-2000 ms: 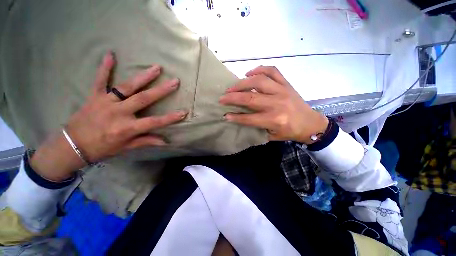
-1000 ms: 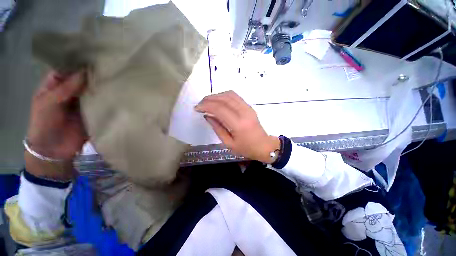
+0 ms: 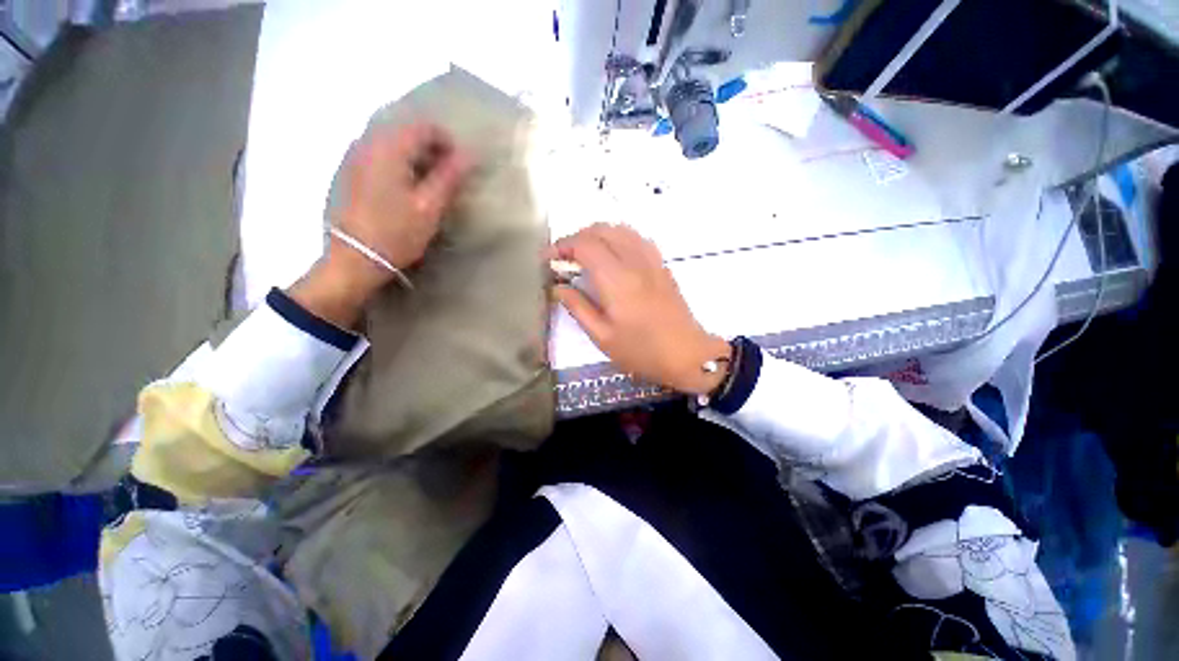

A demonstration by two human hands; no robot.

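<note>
A khaki panel (image 3: 472, 310) lies on the white table left of the needle area and hangs over the front edge onto my lap. My left hand (image 3: 394, 194) is on its upper left part, fingers bent and blurred; whether it grips the cloth I cannot tell. My right hand (image 3: 627, 304) is at the panel's right edge, thumb and fingers close together with a small pale thing (image 3: 565, 269) between them. The sewing machine's needle parts (image 3: 631, 93) stand above, with a grey cylinder (image 3: 694, 119) to their right.
Another khaki panel (image 3: 123, 233) lies at the far left. A ruler strip (image 3: 828, 346) runs along the table's front edge. A pink pen (image 3: 882, 132) lies at the upper right, near a dark box-like object (image 3: 983, 52). A white plastic bag (image 3: 1015, 304) hangs at the right edge.
The khaki panel has gone from raised and crumpled at left to lying flatter beside the needle area. My left hand has moved right and up. My right hand has shifted slightly right.
</note>
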